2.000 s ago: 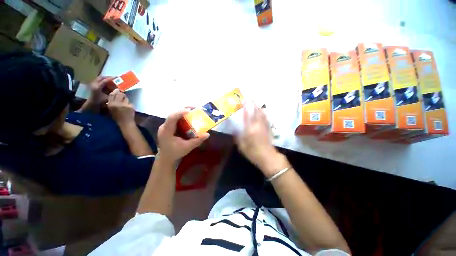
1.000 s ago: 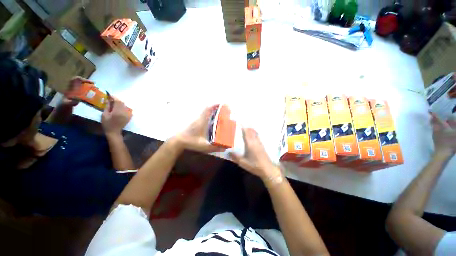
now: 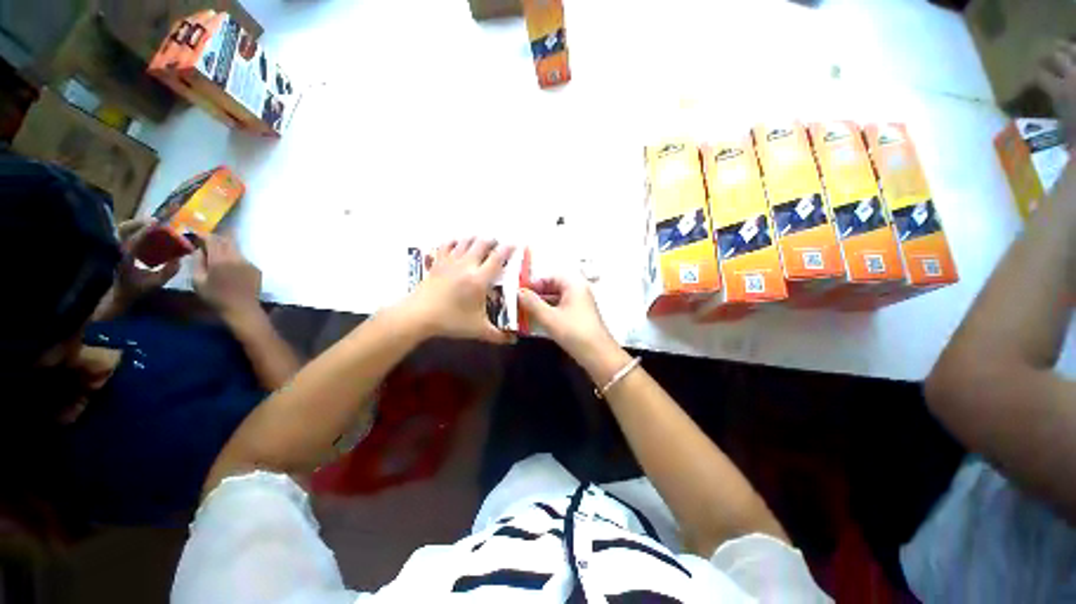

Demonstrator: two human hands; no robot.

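Observation:
A retail box (image 3: 509,295) lies at the table's front edge, mostly covered by my hands. Its white printed side and a strip of its orange end show. My left hand (image 3: 463,287) lies over the box with the fingers spread across it and holds it. My right hand (image 3: 564,316) is at the box's right end, with thumb and fingertips on the orange end panel. Whether the end flap is open is hidden by the fingers.
A row of several upright retail boxes (image 3: 740,224) stands to the right on the white table (image 3: 448,142). One more box (image 3: 546,45) is at the back. A larger orange-white box (image 3: 224,73) is back left. People are at both sides; the left one handles an orange box (image 3: 203,203).
The box has turned from end-up to lying flat near the edge. My left hand has moved on top of it, and my right hand has come onto its right end.

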